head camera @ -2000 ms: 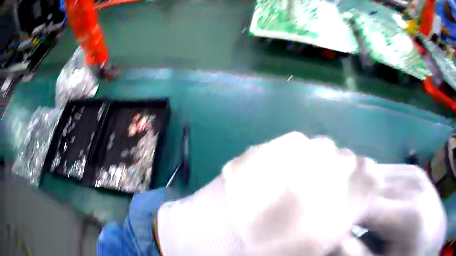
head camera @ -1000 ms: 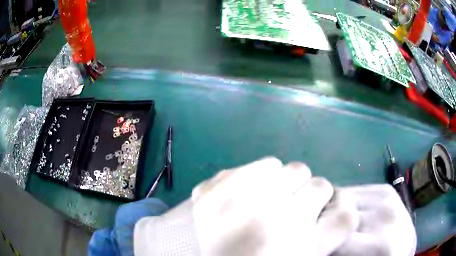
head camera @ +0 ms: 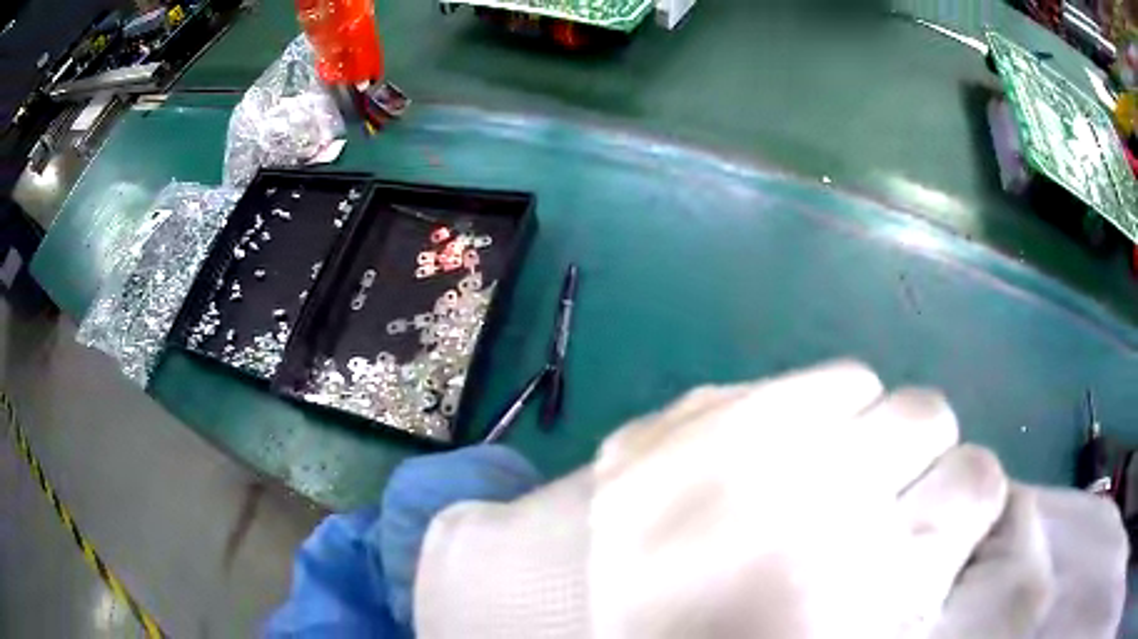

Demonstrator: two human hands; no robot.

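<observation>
My left hand (head camera: 761, 499), in a white knit glove with a blue sleeve, fills the bottom centre. My right hand (head camera: 1073, 549), also in a white glove, shows behind and beside it at the lower right, cut off by the bottom edge. The hands touch and overlap, with fingers curled. Anything between them is hidden. The black parts tray (head camera: 530, 231) lies open to the left of my hands, with small silvery screws (head camera: 256, 350) in its left compartment. Silvery flat washers or lugs (head camera: 399, 390) and a few red ones (head camera: 446, 256) lie in its right compartment.
Two slim black marker pens (head camera: 562, 337) lie beside the tray. Clear bags (head camera: 162, 268) are left of and behind it. An electric screwdriver (head camera: 1094, 456) is at the right edge. Circuit boards (head camera: 1061, 119) stand beyond the bench. An orange-wrapped post (head camera: 341, 38) rises behind the tray.
The camera view has swung left, so the tray, pens and boards sit further right in the picture, and the round tin is out of sight. My hands stay together.
</observation>
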